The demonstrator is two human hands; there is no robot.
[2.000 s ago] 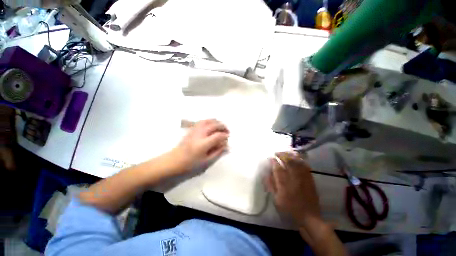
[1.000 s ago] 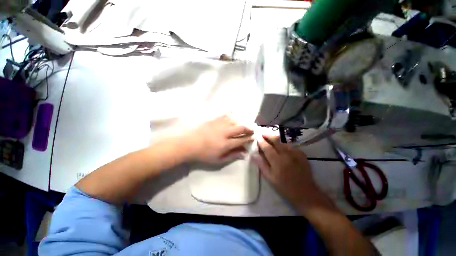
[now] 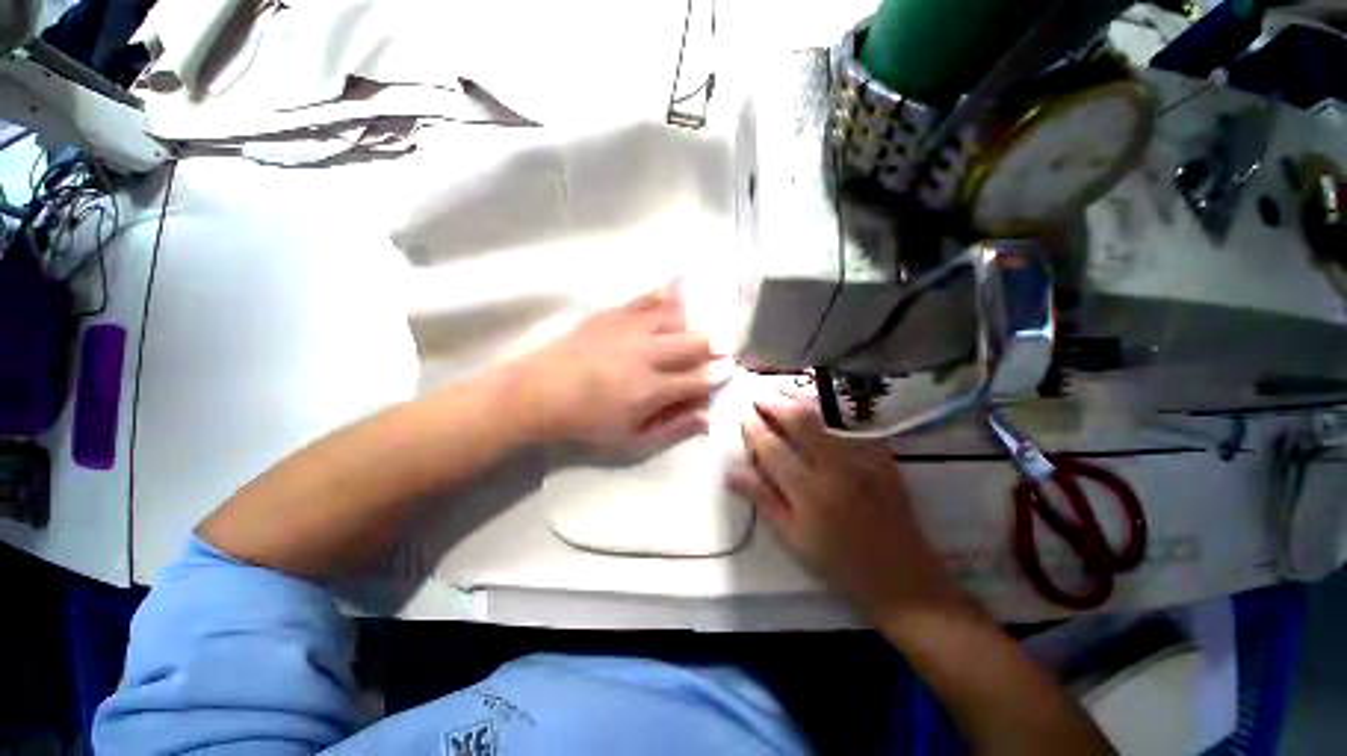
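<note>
An off-white fabric panel (image 3: 502, 318) lies on the white table in front of me. A pale patch pocket (image 3: 650, 510) with rounded bottom corners lies on it, its rounded end towards me. My left hand (image 3: 635, 372) rests flat on the cloth, fingertips near the needle area. My right hand (image 3: 827, 495) lies on the cloth's right edge, fingertips just below the needle area; whether it pinches the cloth is unclear. The sewing machine head (image 3: 872, 303) stands at the right. Its needle and presser foot are lost in lamp glare.
Red-handled scissors (image 3: 1078, 532) lie right of my right hand. A shiny curved guard (image 3: 1016, 325) juts from the machine head. A green tube (image 3: 946, 52) stands on top. Layered cut pieces (image 3: 399, 74) lie at the far side. A purple slab (image 3: 98, 396) lies at the left.
My left hand has moved right onto the cloth by the needle area. The cloth's upper part lies more spread out. The pocket's rounded end has moved away from the table's near edge.
</note>
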